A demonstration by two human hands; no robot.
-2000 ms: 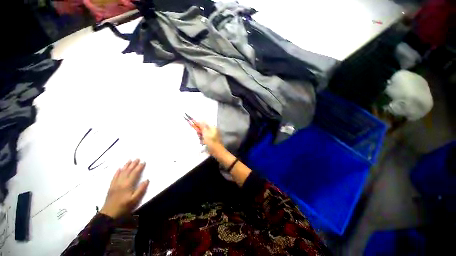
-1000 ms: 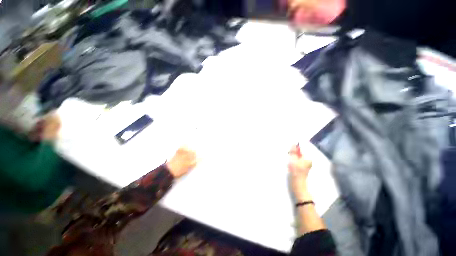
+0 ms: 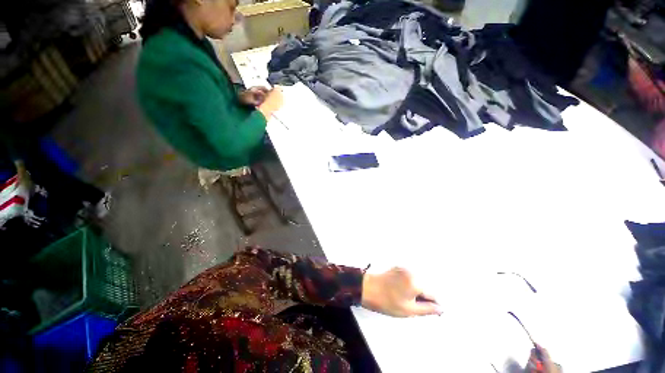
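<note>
My left hand [image 3: 394, 291] rests on the white table [image 3: 452, 211] near its edge, fingers pointing right; whether it pinches something small is unclear. My right hand [image 3: 547, 366] is at the bottom, mostly cut off by the picture's edge, around the red-handled thread snips [image 3: 538, 358]. Two thin dark loose threads, an upper one [image 3: 519, 277] and a lower one [image 3: 521, 325], lie on the table between and above the hands. Part of a dark grey garment [image 3: 649, 269] shows at the right edge.
A grey and black garment pile [image 3: 372, 76] covers the table's far end. A smartphone [image 3: 354, 162] lies before it. A person in green [image 3: 200, 98] sits at the left table edge. A green crate [image 3: 84, 273] and a blue crate [image 3: 73, 339] stand on the floor.
The view has swung left, bringing the neighbour, floor and crates into view. The near grey garment has mostly left the picture. My right hand now shows only at the bottom edge.
</note>
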